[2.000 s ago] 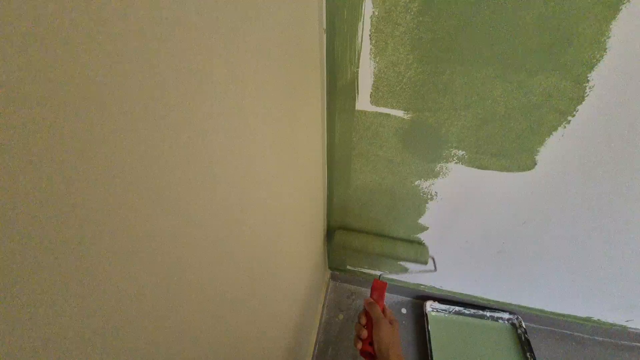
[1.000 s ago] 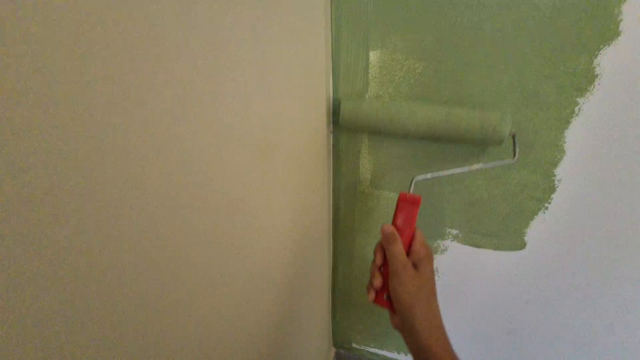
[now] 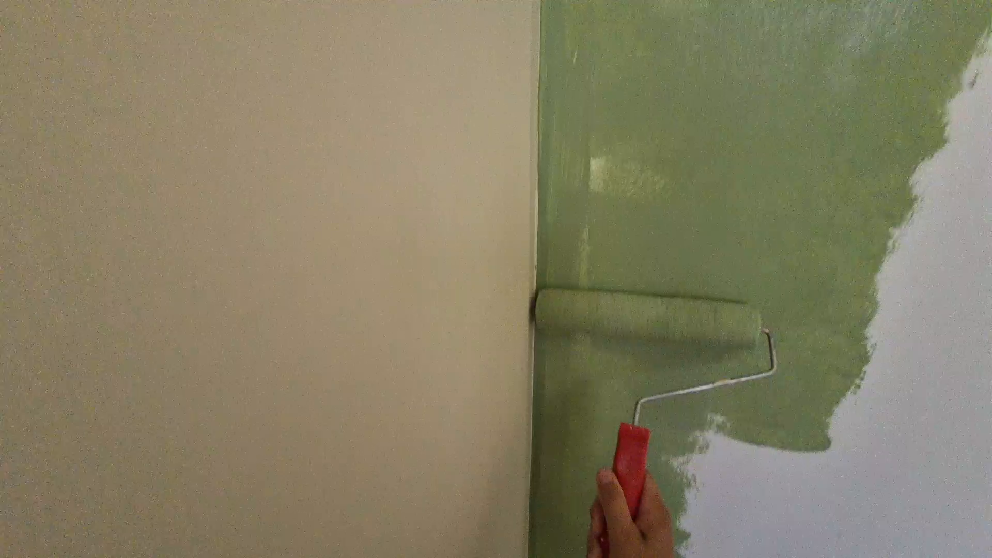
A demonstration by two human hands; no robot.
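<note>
My right hand (image 3: 629,515) grips the red handle of a paint roller (image 3: 649,318) at the bottom of the view. The roller's cover, coated in green paint, lies roughly level against the green-painted part of the wall (image 3: 736,194), its left end at the corner. A bent wire frame links the cover's right end to the handle. Around a small pale patch (image 3: 626,178) above the roller the green coat looks thinner. My left hand is out of view.
A beige wall (image 3: 271,279) fills the left side and meets the green one at a vertical corner. To the right, white unpainted wall (image 3: 914,434) borders the green along a ragged edge.
The roller in my right hand has gone up the wall from near the floor. Green now covers more of the white strip near the corner. The view has risen; floor and paint tray have left it.
</note>
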